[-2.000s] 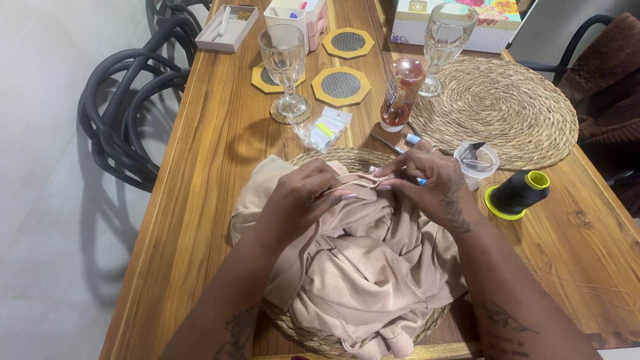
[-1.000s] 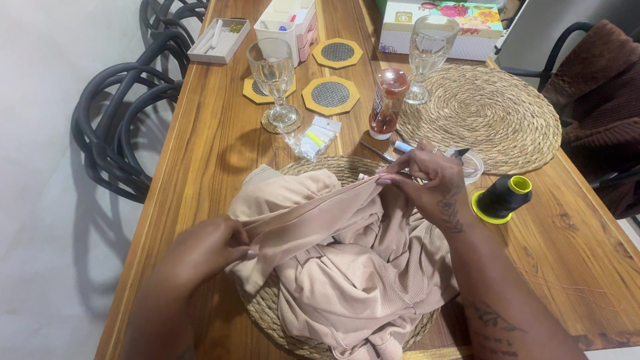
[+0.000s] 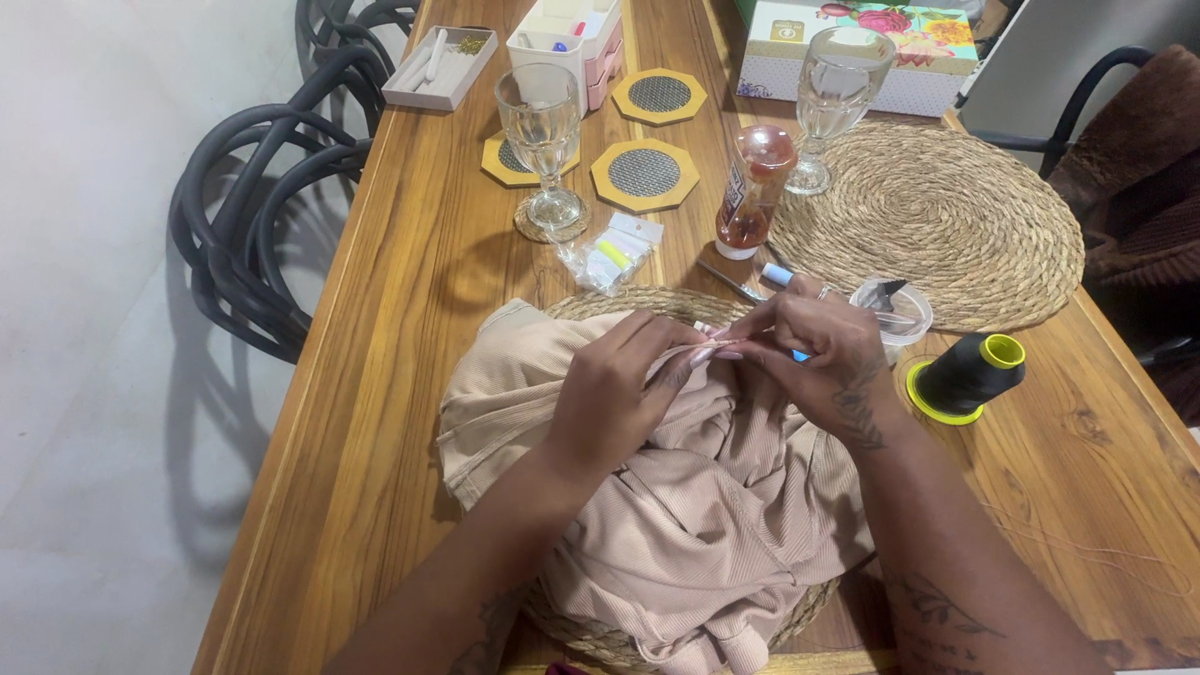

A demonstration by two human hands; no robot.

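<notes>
A beige ribbed garment (image 3: 694, 525) lies bunched on a round woven placemat (image 3: 656, 302). My left hand (image 3: 614, 380) and my right hand (image 3: 811, 347) meet at its upper part, fingertips close together, each pinching the edge of the fabric. Whether a needle is between the fingers cannot be told. Just beyond my right hand are a light blue capped pen or marker (image 3: 778, 275) and a dark metal tool (image 3: 731, 281), partly hidden. A spool of black thread (image 3: 966, 378) with a yellow base stands to the right, near a small clear plastic tub (image 3: 905, 314).
Two glass goblets (image 3: 541, 131) (image 3: 841, 89), a bottle of red liquid (image 3: 753, 192), octagonal coasters (image 3: 647, 175) and a small plastic packet (image 3: 616, 251) stand or lie beyond the garment. Another woven placemat (image 3: 937, 225) is at right. Loose thread (image 3: 1087, 548) lies on the wooden table (image 3: 328, 450).
One second ago my left hand held the fabric edge farther left, stretched away from my right hand. It has moved up and right, and both hands are together again.
</notes>
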